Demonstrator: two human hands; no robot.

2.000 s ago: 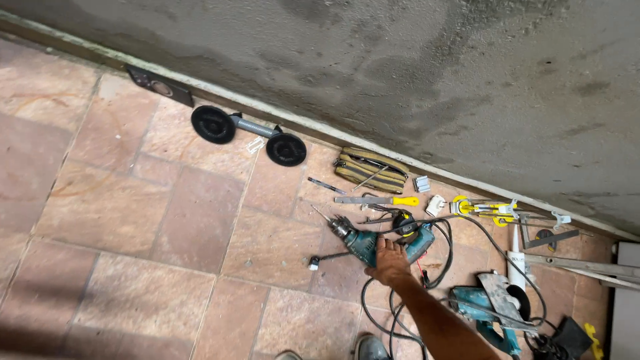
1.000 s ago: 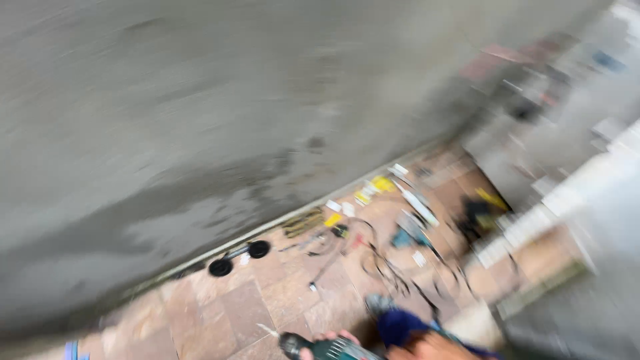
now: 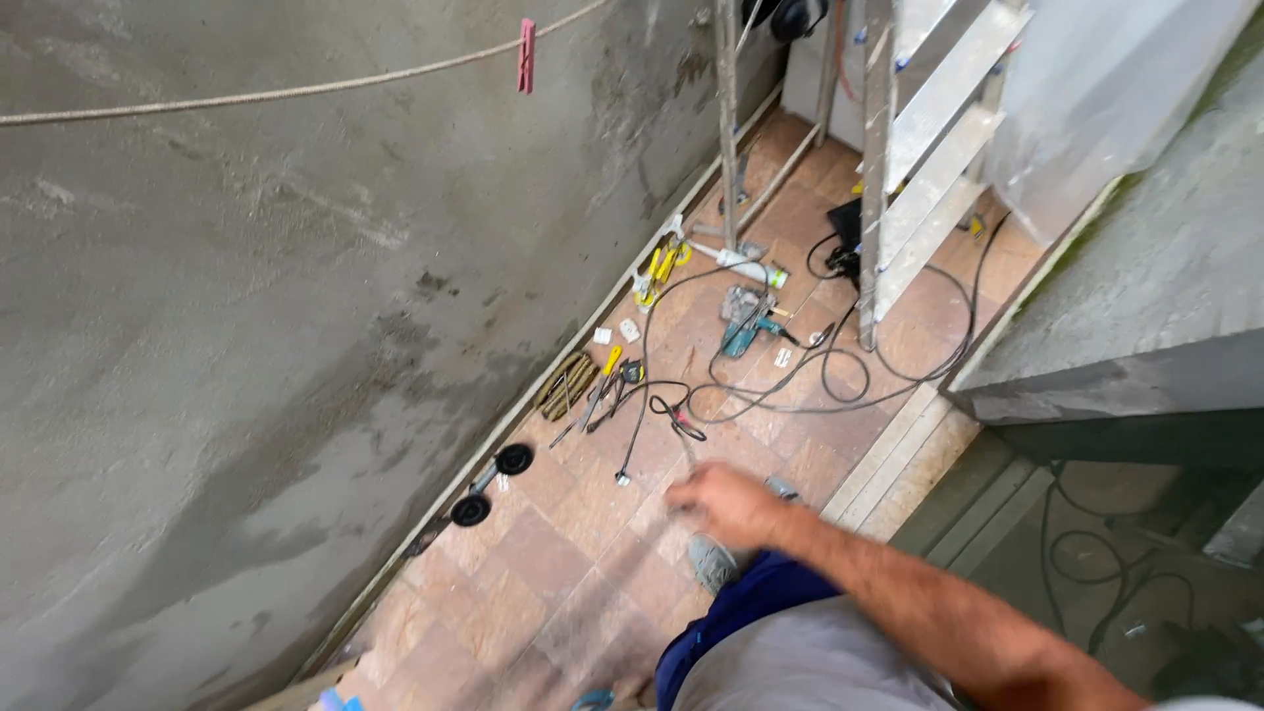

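My right hand hangs over the tiled floor, its fingers curled and blurred; whether it pinches something thin cannot be told. At the bottom edge, a sliver of my left hand shows beside a teal curved part, probably of the power drill; the rest is cut off. Beyond my right hand lie a black cable with a plug, a tape measure, a yellow-handled tool and a striped tool pouch. Farther off are a teal power tool, a sealant cartridge and yellow tools.
An aluminium stepladder stands on the floor at upper right, with loops of black cable near its foot. A double suction lifter lies along the grey wall. A rope with a pink clothespin crosses above. Stone ledge at right.
The drill, held over the floor tools two seconds ago, is now almost wholly out of view at the bottom. The view has swung to take in the ladder and rope.
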